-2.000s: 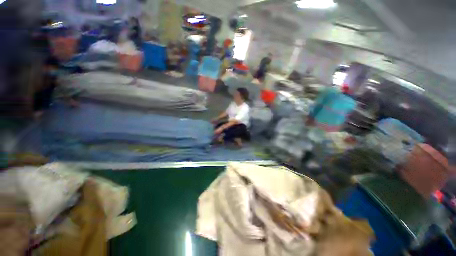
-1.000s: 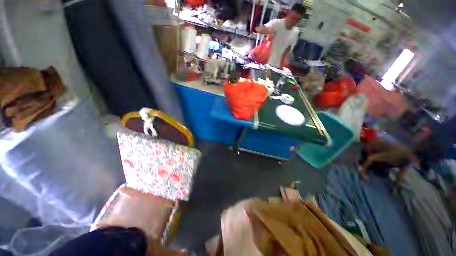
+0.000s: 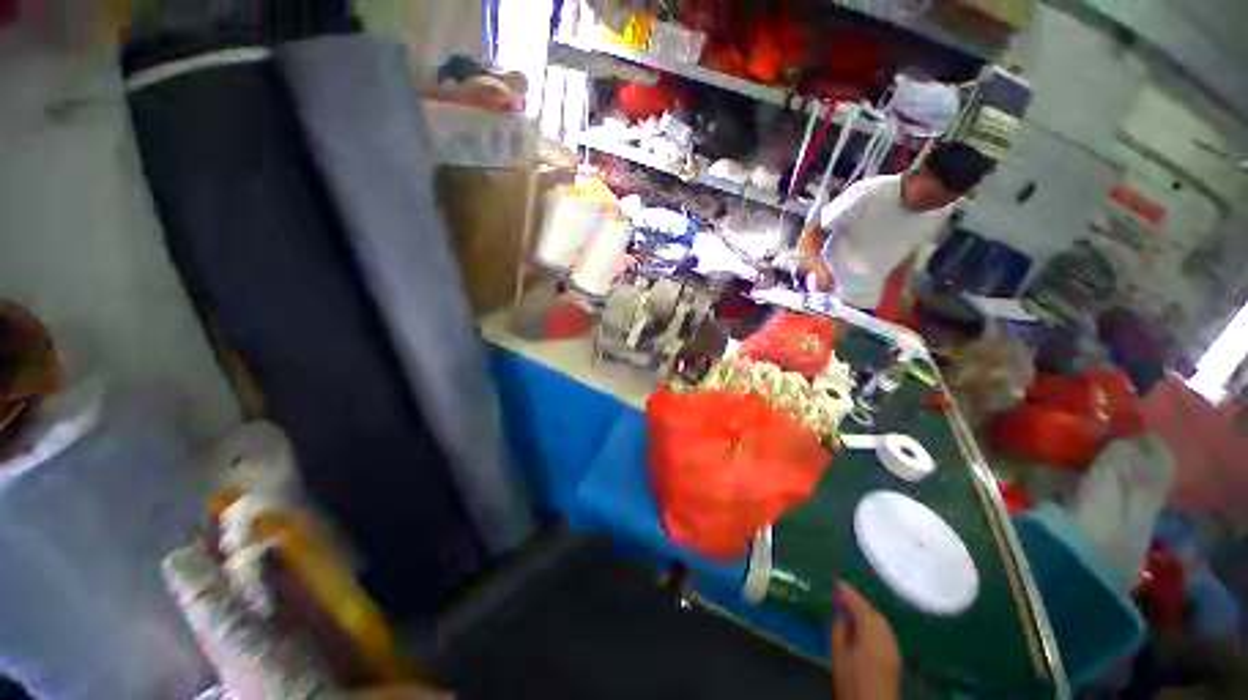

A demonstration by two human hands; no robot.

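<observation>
A red plastic bag [image 3: 732, 472] stands at the near edge of a green-topped table [image 3: 855, 527]. A cream knobbly trim heap [image 3: 787, 390] lies behind it. A large flat white disc [image 3: 914, 553] and a smaller white tape roll [image 3: 905, 457] lie to its right. My right hand [image 3: 865, 651] is at the bottom, near the table's front edge, cut off by the frame; no held thing shows. A blurred sliver of skin, perhaps my left hand [image 3: 397, 693], shows at the bottom edge beside the chair; its fingers are hidden.
A blurred chair with a yellow frame [image 3: 322, 588] is at lower left. Dark and grey fabric rolls [image 3: 274, 301] lean on the wall. A sewing machine [image 3: 643, 315] and thread cones [image 3: 582, 239] are behind. A person in white [image 3: 883, 239] is across the table. A teal tub [image 3: 1095, 588] is right.
The view has swung from the floor area to the green table and come nearer. The cream and brown cloth has left view. The chair is now nearer, and my right hand has come into view.
</observation>
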